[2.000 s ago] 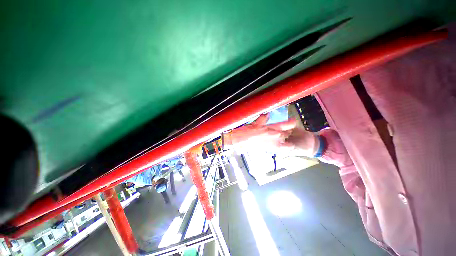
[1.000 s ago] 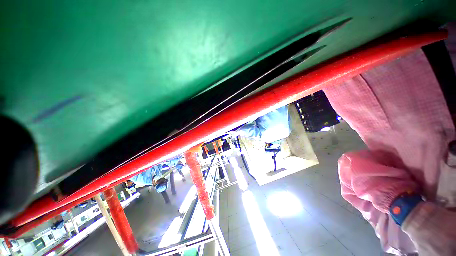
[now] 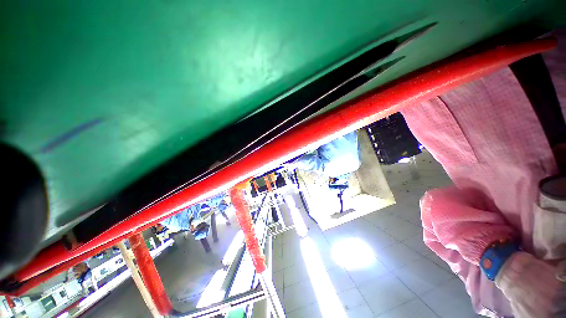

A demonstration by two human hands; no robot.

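A pink smock [image 3: 490,130] fills the right side, with a bent sleeve. Below its cuff, a blue wrist strap [image 3: 498,258] circles the wrist of a pale hand [image 3: 527,287] at the lower right. The hand is cut off by the picture's edge and its fingers are not clear. I cannot tell which hand it is, or whether it holds anything. A whitish object with a dark rim [image 3: 552,214] is close above it, partly cut off. A green mat surface [image 3: 186,56] fills the top.
A red-wrapped rail [image 3: 347,127] edges the mat, with red-wrapped posts [image 3: 248,230] below. A dark round shape [image 3: 22,208] blocks the left edge. Beyond are grey floor [image 3: 397,261], black stacked bins [image 3: 394,140], a person in blue [image 3: 338,155] and other benches [image 3: 93,273].
The hand first reached left below the red rail, then drew back to the lower right. Since one second ago, the hand and strap have shifted only slightly. The mat and rail are unchanged.
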